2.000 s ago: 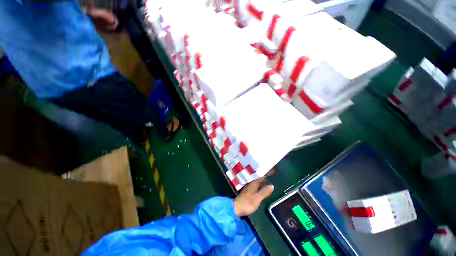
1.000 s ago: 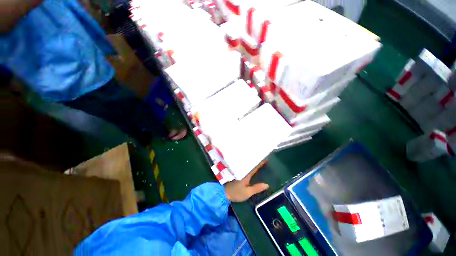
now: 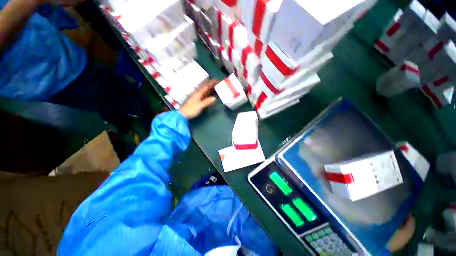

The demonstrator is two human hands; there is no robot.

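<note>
My left hand [image 3: 197, 100] is at the near end of the left row of white boxes [image 3: 186, 82], its fingers spread and reaching toward a white box with a red band [image 3: 231, 92]. Two more boxes lie close together nearer the scale, one upper box [image 3: 245, 131] and one flatter box [image 3: 241, 156]. One box [image 3: 365, 175] rests on the silver pan of the scale [image 3: 357, 127], whose green displays are lit. My right hand [image 3: 402, 234] shows only partly at the pan's lower right edge; its fingers are hidden or blurred.
A taller stack of red-banded boxes [image 3: 285, 60] stands beyond the scale. More boxes [image 3: 412, 37] lie to the right, one [image 3: 414, 159] beside the pan. A person in blue [image 3: 40, 60] is at the upper left. Brown cardboard [image 3: 50, 210] is below the bench at left.
My left hand has moved forward along the bench edge. The left row's near end is now farther away, and separate boxes show on the bench. My right hand has appeared beside the pan.
</note>
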